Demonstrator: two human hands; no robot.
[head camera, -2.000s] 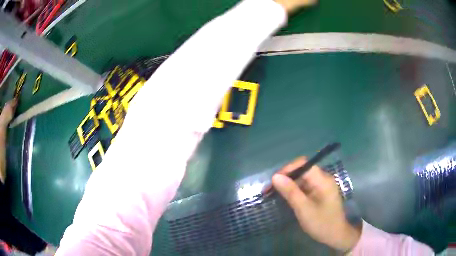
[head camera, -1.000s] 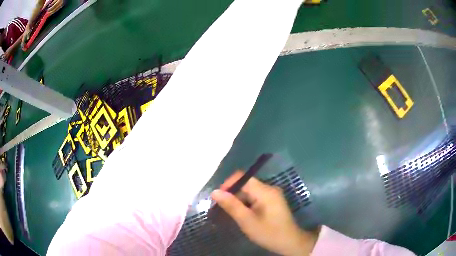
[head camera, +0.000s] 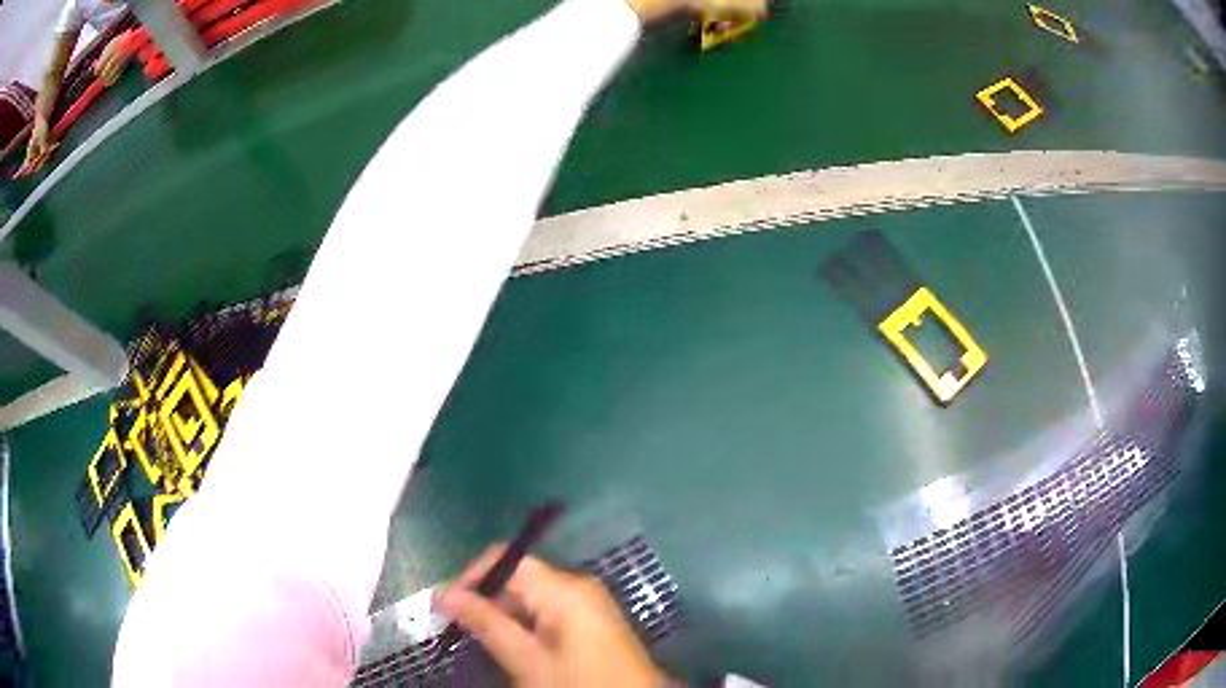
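Note:
My left arm reaches across to the far green strip. My left hand (head camera: 668, 11) is cut off by the top edge, beside a yellow-and-black frame (head camera: 727, 30); it seems to touch it, but the grip is unclear. My right hand (head camera: 545, 621) holds dark tweezers (head camera: 504, 569) near the bottom, over a carrier sheet (head camera: 645, 587) with rows of dark slots. The tweezer tips are blurred. A single yellow frame (head camera: 933, 344) with a dark part behind it lies on the near green bench.
A pile of frames (head camera: 172, 419) lies at left, partly behind my arm. A pale rail (head camera: 807, 196) crosses the bench, with a grey post (head camera: 61, 329) at left. Beyond it lie another frame (head camera: 1010, 104) and others. Another carrier sheet (head camera: 1035, 518) lies right. A person's arm (head camera: 51, 101) shows top left.
The view has shifted right and farther out, so the pile and both sheets sit differently in it. My left hand now shows at the top beside a frame. My right hand still holds the tweezers.

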